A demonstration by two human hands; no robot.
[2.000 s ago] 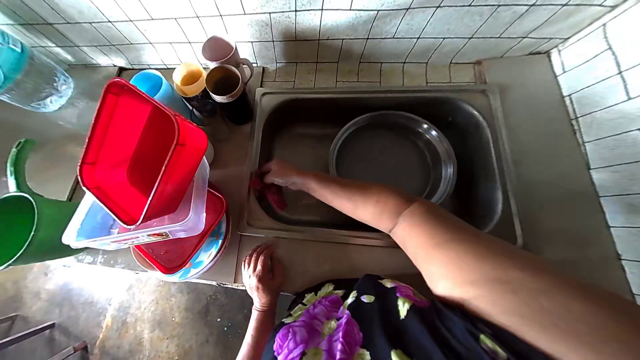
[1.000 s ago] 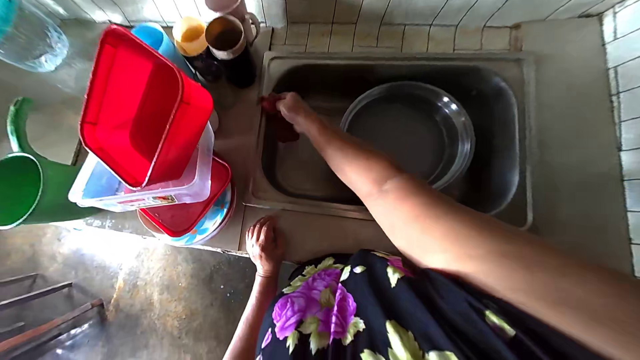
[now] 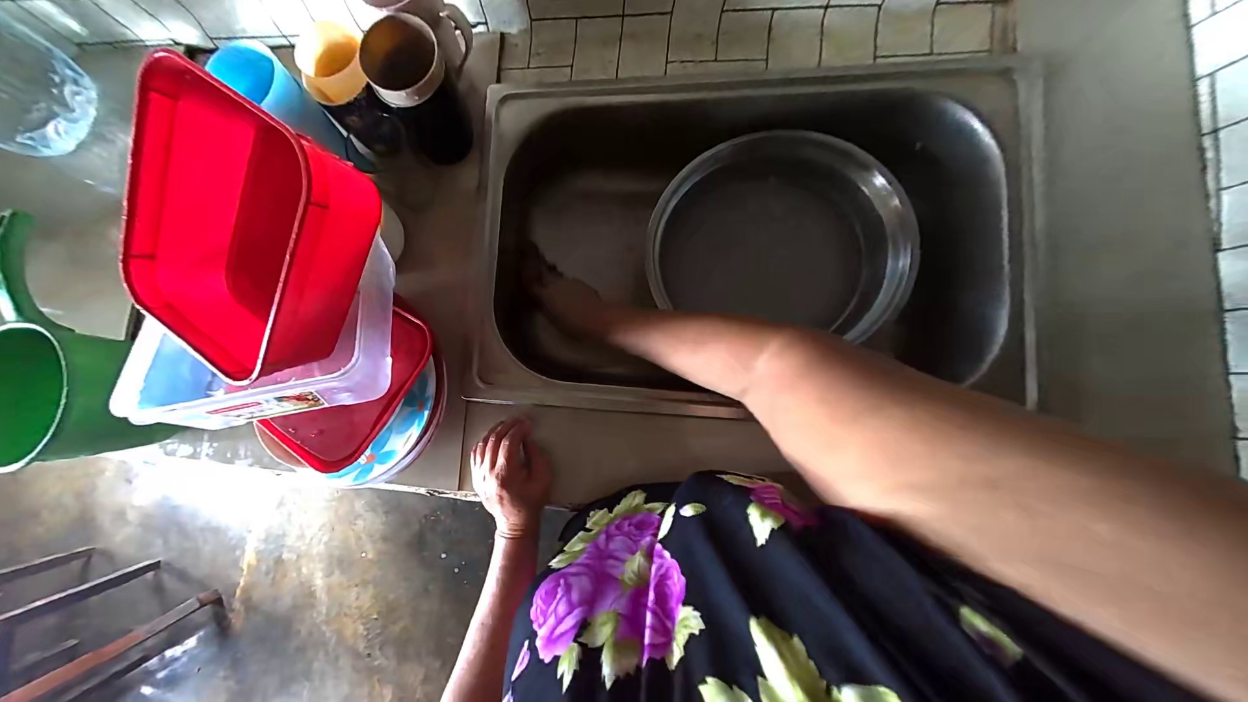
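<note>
My right hand (image 3: 568,300) reaches down inside the left part of a stainless steel sink (image 3: 760,398), against its left wall. A dark cloth (image 3: 534,261) shows at its fingertips, mostly in shadow. To the right of that hand, a round metal basin (image 3: 770,244) lies in the sink, and my right forearm passes over its lower edge. My left hand (image 3: 511,473) rests on the counter's front edge, just below the sink's lower left corner, with its fingers curled and no object seen in it.
Left of the sink stand a red plastic container (image 3: 336,263) on a clear plastic box (image 3: 370,366), a red lid (image 3: 356,429) over plates, and a green mug (image 3: 97,395). Several cups, including a blue one (image 3: 283,93), stand behind. A tiled wall (image 3: 702,44) borders the counter.
My right hand has gone from the sink's upper left rim down into the basin of the sink, taking the red cloth with it. My left hand stays on the counter edge.
</note>
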